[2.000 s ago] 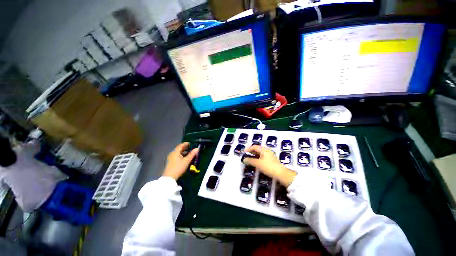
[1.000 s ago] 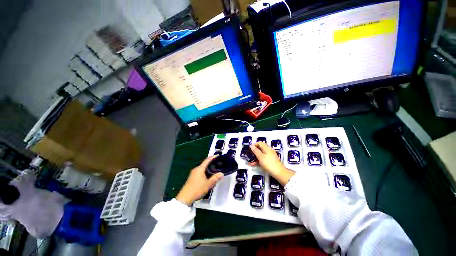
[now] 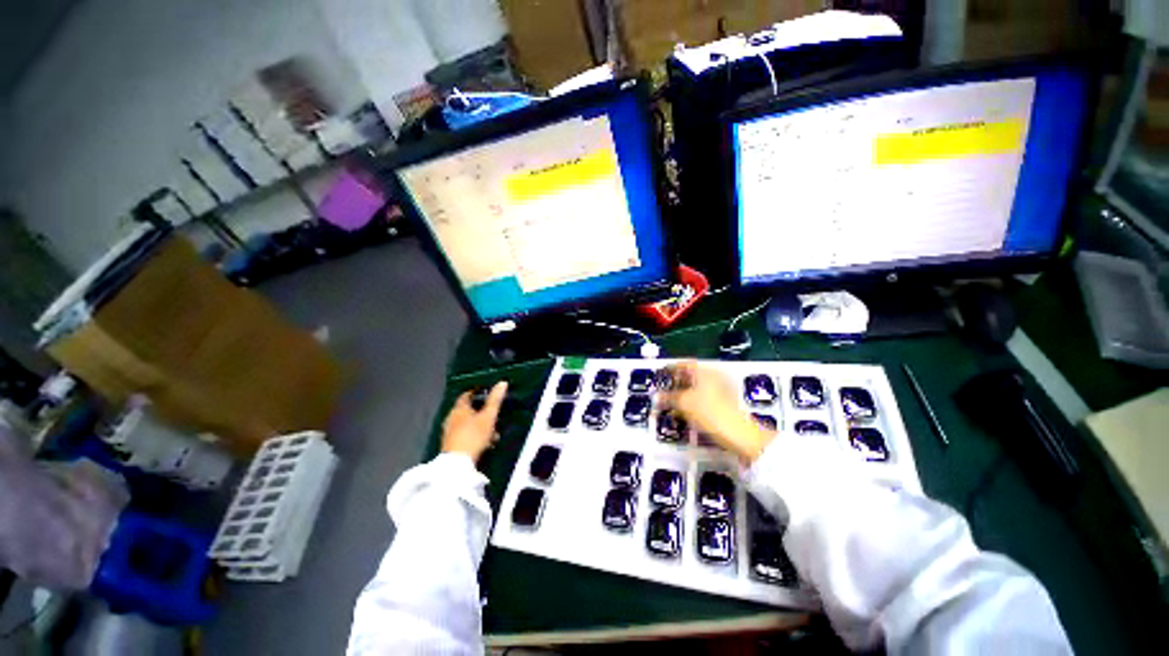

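The white foam tray (image 3: 580, 451) lies on the green-matted bench, with glossy black watch bodies (image 3: 715, 538) in rows of pockets. Some pockets at the left middle hold none. My right hand (image 3: 708, 408) is over the upper middle of the tray, blurred, fingertips down close to the watch bodies; its grip cannot be made out. My left hand (image 3: 474, 426) is left of the tray with thumb and fingers apart; a dark patch lies between them, and I cannot tell if it is an object. My right sleeve hides the tray's lower right.
Behind the tray stand the left monitor (image 3: 523, 212) and right monitor (image 3: 885, 180). A red holder (image 3: 679, 295), small round puck (image 3: 650, 350) and white-grey mouse (image 3: 818, 314) lie below them. A thin stick (image 3: 926, 404) and black scanner (image 3: 1026, 423) lie right. A person in pale clothing is far left.
My left hand has moved off the tray's left part and no longer shows the dark object it held. My right hand has shifted slightly right. The left monitor's green bar is now yellow.
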